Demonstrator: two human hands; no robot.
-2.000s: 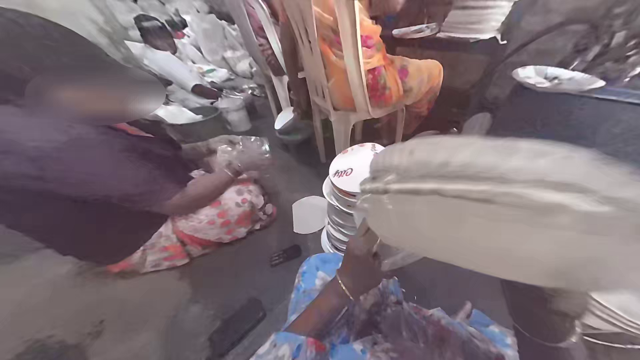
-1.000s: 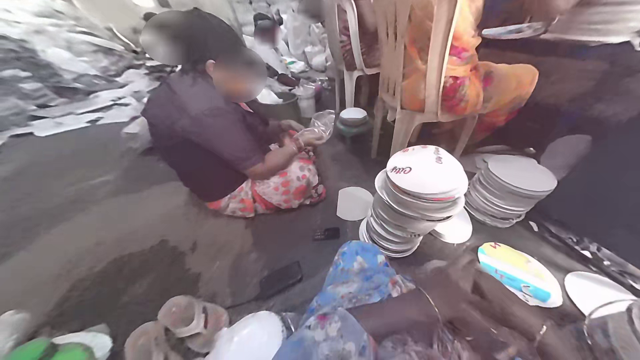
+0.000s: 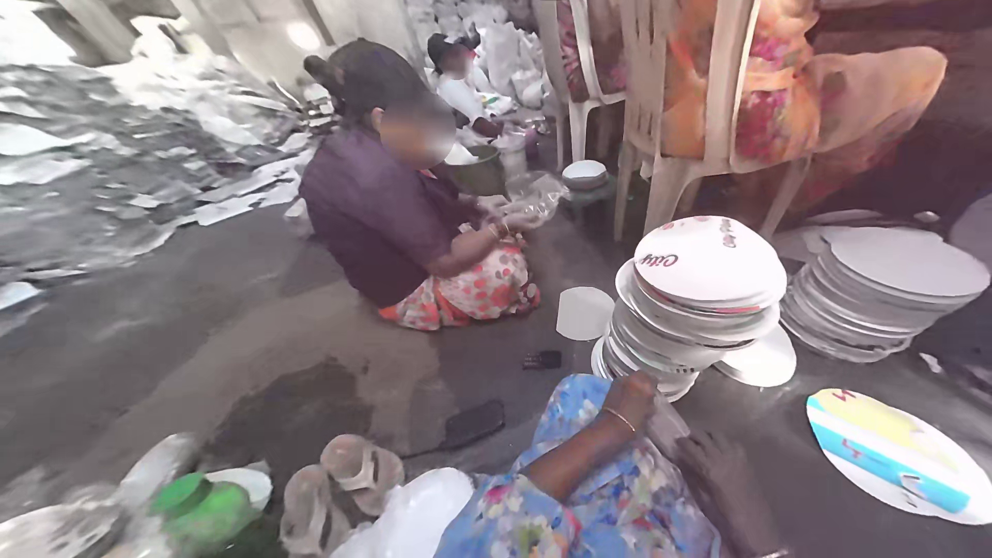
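My left hand [image 3: 635, 397] is closed on the upper end of a translucent plastic piece [image 3: 668, 425], perhaps a bag, above my blue floral garment. On the other side of it is my right hand [image 3: 711, 457], fingers bent near its edge; whether it grips is unclear. Just beyond my left hand rises a tall stack of round paper discs [image 3: 709, 260], its white top one printed with red writing. Farther right stands another stack of white discs [image 3: 891, 267]. A yellow, blue and white disc [image 3: 899, 457] lies on the floor to the right of my right hand.
A seated person [image 3: 387, 201] handles clear plastic ahead on the left. Plastic chairs [image 3: 674, 167] stand beyond the stacks. Loose discs [image 3: 585, 313], a mobile phone [image 3: 542, 359], sandals [image 3: 360, 469] and a green container [image 3: 203, 500] are on the floor. Paper scraps [image 3: 232, 194] lie far left.
Two seconds ago my left hand was against a large pale bundle, which no longer shows. Since one second ago my hands have drawn back beside the tall stack, with translucent plastic now visible between them.
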